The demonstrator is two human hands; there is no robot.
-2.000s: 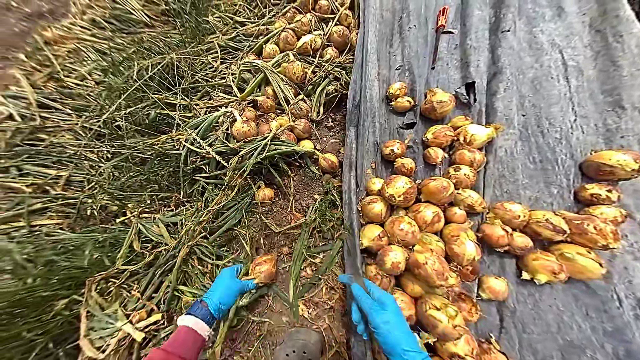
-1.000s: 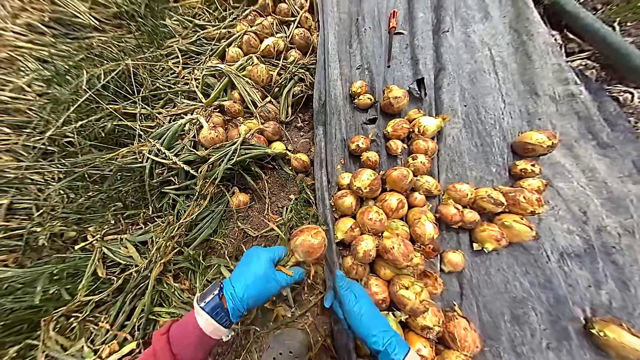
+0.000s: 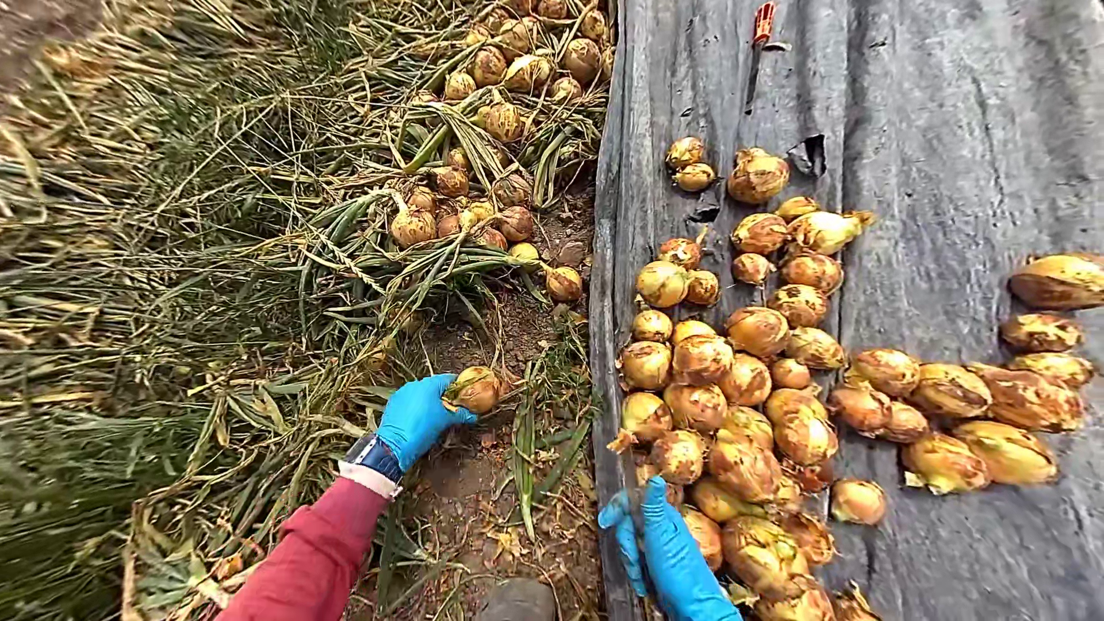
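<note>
My left hand (image 3: 424, 421), in a blue glove, holds a yellow onion (image 3: 476, 390) by its left side, above the soil strip between the cut foliage and the grey ground sheet. My right hand (image 3: 664, 543), gloved too, is at the sheet's left edge, beside the lower part of the onion pile (image 3: 746, 379). It grips a knife whose narrow blade (image 3: 632, 487) points up from between thumb and fingers; the handle is hidden in the hand. A bit of dry onion skin or stem lies by the blade's tip.
Onions with tops attached (image 3: 414, 226) lie in rows on the dry foliage at the upper left. Larger, elongated onions (image 3: 1031, 397) rest on the sheet (image 3: 931, 172) at the right. A red-handled tool (image 3: 763, 24) lies at its top. A shoe tip (image 3: 519, 601) shows at the bottom.
My left hand has moved left, away from the sheet's edge. One more onion lies at the pile's upper left. The single onion that lay on the soil a second ago is gone from there.
</note>
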